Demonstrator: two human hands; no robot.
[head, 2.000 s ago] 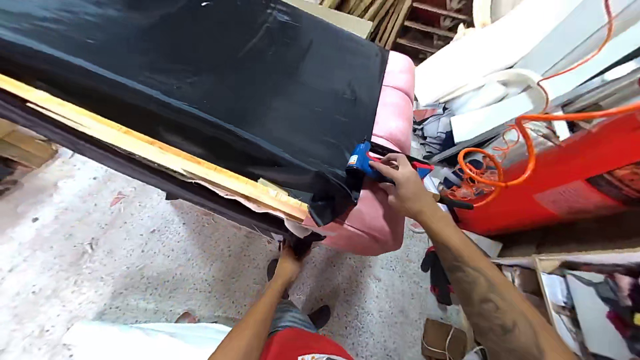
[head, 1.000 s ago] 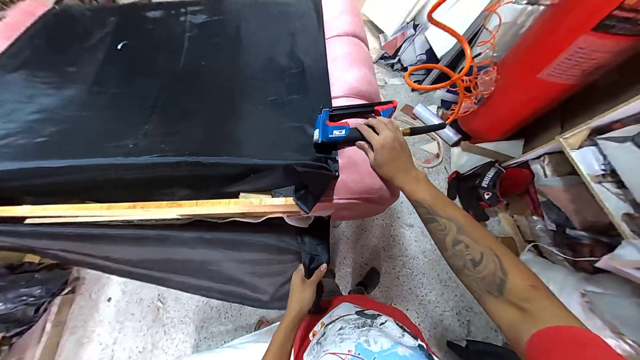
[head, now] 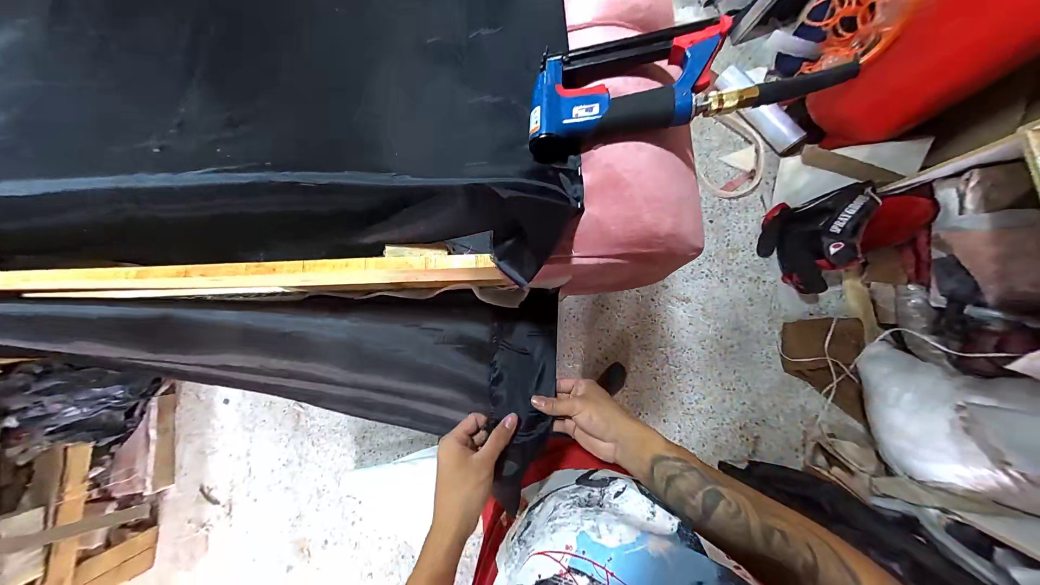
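Note:
Black lining fabric (head: 325, 106) covers the upholstered piece, with a loose flap (head: 325, 349) of it hanging on my side of a bare wooden rail (head: 244, 276). My left hand (head: 471, 455) pinches the flap near its right corner between thumb and fingers. Just right of it, my right hand (head: 589, 418) has its thumb and fingers at the flap's side edge, on a folded strip. A blue and black pneumatic staple gun (head: 609, 106) lies on the pink upholstered end (head: 634, 195), touching neither hand. Its hose fitting points right.
A red tank (head: 918, 73) and a coiled orange hose (head: 849, 32) are at the upper right. Black and red gloves (head: 821, 236), a cardboard piece (head: 825, 349) and a plastic-wrapped bundle (head: 934, 406) lie at right. Wood scraps (head: 69, 504) are at lower left.
My right hand has let go of the staple gun, which now lies on the pink end, and has moved down to the flap's edge beside my left hand. The view has shifted.

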